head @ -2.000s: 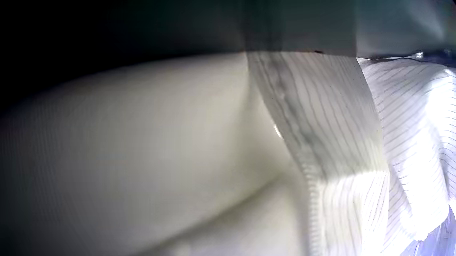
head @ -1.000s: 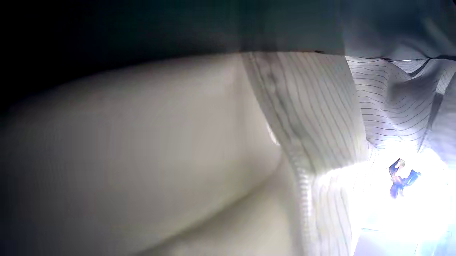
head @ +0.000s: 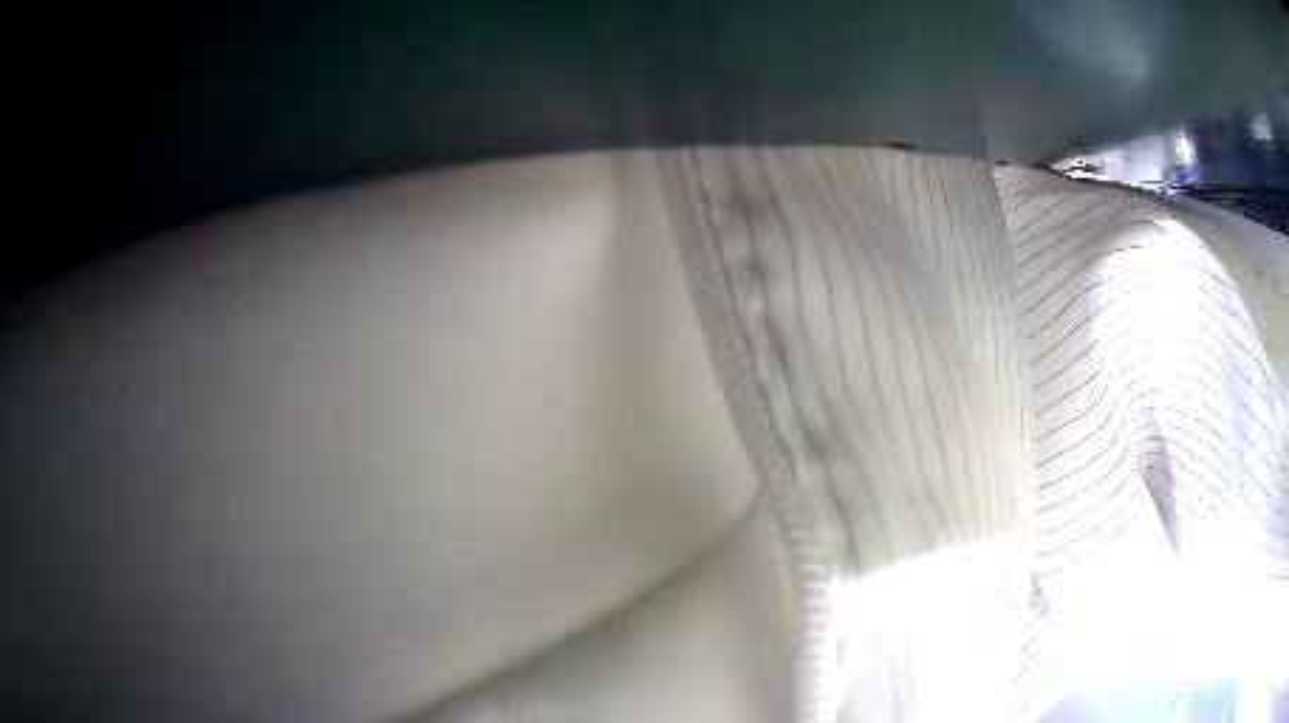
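Observation:
Pale cream cloth (head: 354, 424), very close to the camera and blurred, fills the left and middle of the head view. A striped smock edge with a seam (head: 877, 339) runs down beside it. Further right is a white smock sleeve or fold (head: 1117, 353) with thin dark stripes; whose it is I cannot tell. Neither of my hands shows. No box or other work item can be made out.
A dark green blurred band (head: 566, 71) crosses the top, black at the left. Small shiny, dark and bluish shapes (head: 1202, 153) show at the upper right, too small to name. The lower right is overexposed white.
The seam has shifted a little left. At the right, the striped cloth has changed shape and now bulges up. The small dark shape in the bright patch a second ago is gone.

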